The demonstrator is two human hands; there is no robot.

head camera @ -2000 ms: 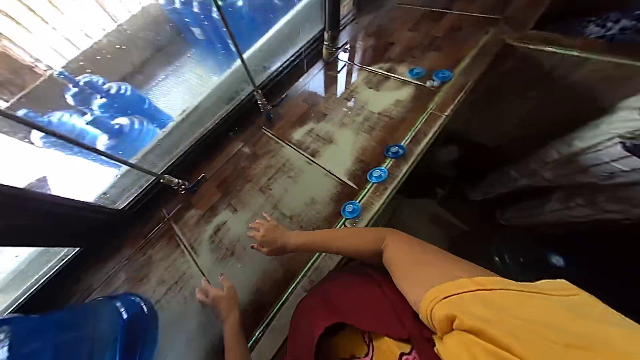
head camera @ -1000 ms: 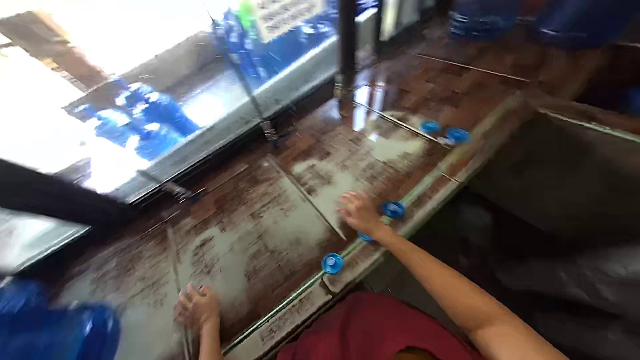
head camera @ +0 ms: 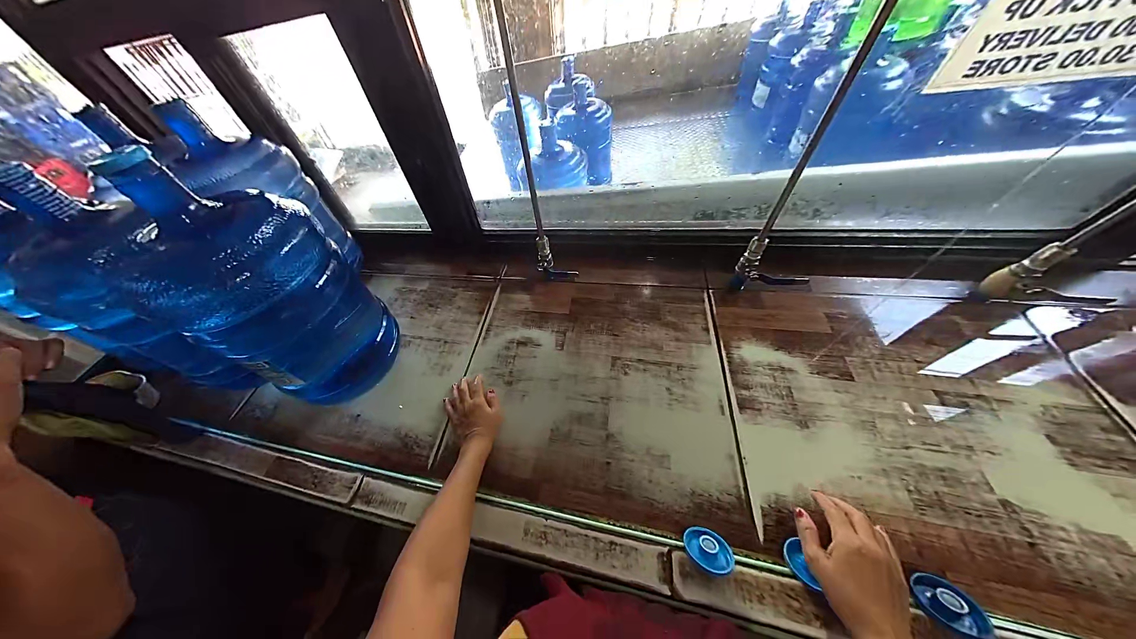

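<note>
My left hand (head camera: 473,413) rests with fingers apart on the worn wood-patterned counter (head camera: 621,382), beside a tile joint, and holds nothing. My right hand (head camera: 854,555) is at the counter's front edge, over part of a blue plastic cap (head camera: 801,564); whether its fingers grip the cap cannot be told. A second blue cap (head camera: 708,550) lies to its left and a third (head camera: 951,605) to its right, all along the edge. Large blue water jugs (head camera: 266,293) stand on the counter to the left of my left hand.
Thin metal rods with valves (head camera: 752,266) come down along the window at the counter's back. Another person's arm (head camera: 53,541) is at the far left, by a dark cloth (head camera: 89,408). More blue jugs (head camera: 564,133) stand beyond the glass. A raised tiled ledge (head camera: 586,555) borders the front.
The view has swung left, bringing the jugs and another person's arm into sight. My right hand has moved from the counter surface to the caps at the front edge.
</note>
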